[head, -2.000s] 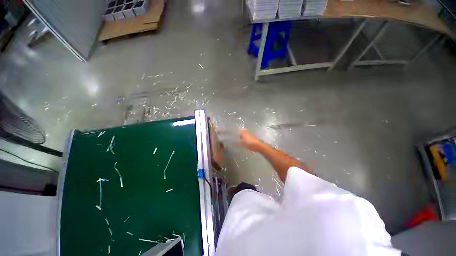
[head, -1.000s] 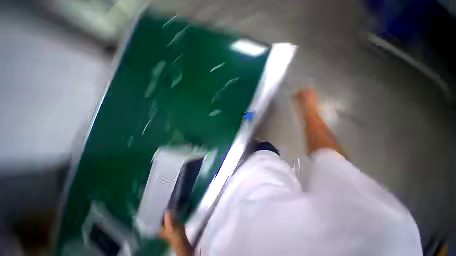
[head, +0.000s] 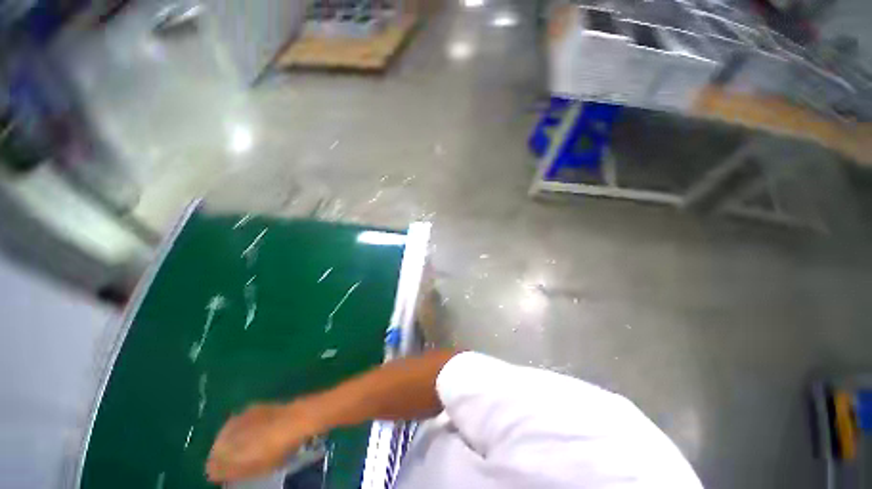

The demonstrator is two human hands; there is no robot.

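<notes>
My right hand (head: 256, 445), bare and blurred, reaches across the green belt (head: 277, 267) from the right. Its fingers look curled, and whether they hold anything cannot be told. A panel stack with a dark top (head: 308, 474) lies below my wrist at the bottom edge, mostly cut off. My left hand is not in view.
White strings (head: 203, 334) lie on the belt, with scraps on the floor. A pale metal rail (head: 411, 277) edges the belt's right side. A table (head: 765, 110) bears panel stacks, above a blue stool (head: 578, 143). Stacks sit on a brown board (head: 349, 53).
My right hand has swung from beyond the rail to over the belt. My left hand, at the panel stack a second ago, has left the picture. The view has shifted, with the stack now lower.
</notes>
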